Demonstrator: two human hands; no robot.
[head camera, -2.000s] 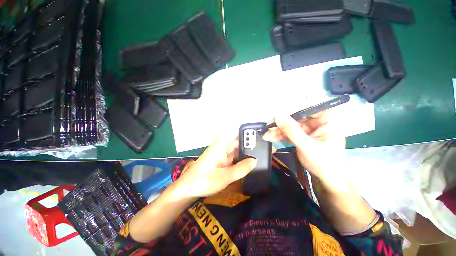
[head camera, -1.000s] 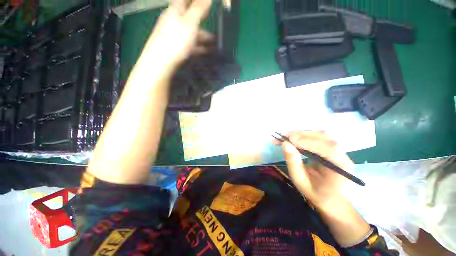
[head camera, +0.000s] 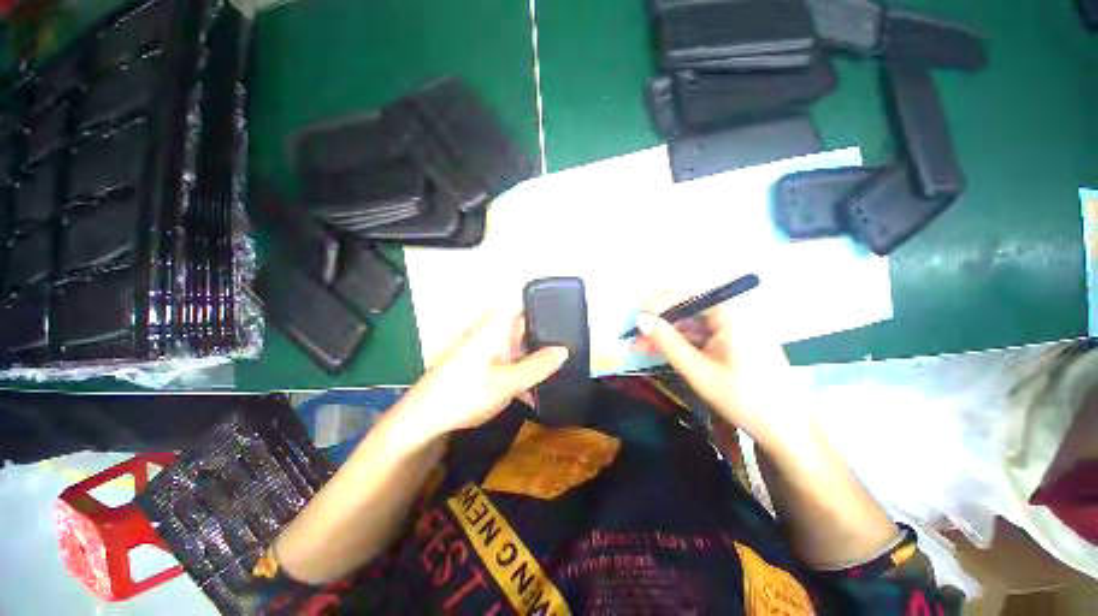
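My left hand (head camera: 488, 367) holds a matte black phone case (head camera: 558, 343) upright over the front edge of the white paper sheet (head camera: 602, 217), thumb on its face. No pale camera openings can be made out on it. My right hand (head camera: 704, 349) holds slim black tweezers (head camera: 710, 301), tip pointing left and down, a little right of the case and not touching it. Loose black cases (head camera: 361, 157) lie heaped to the left. More black cases (head camera: 741, 84) lie stacked and overlapping on the right, some on the paper's edge.
A tall stack of glossy black blister trays (head camera: 108, 181) with clear wrap at its base stands on the green bench (head camera: 1023, 229) at far left. Below are a red stool (head camera: 96, 529), a pocketed black tray (head camera: 235, 499), a blue stool and clear bags (head camera: 867, 421).
My left hand has come back from the left heap and now holds a case over the paper. My right hand has turned the tweezers so their back end points up and right.
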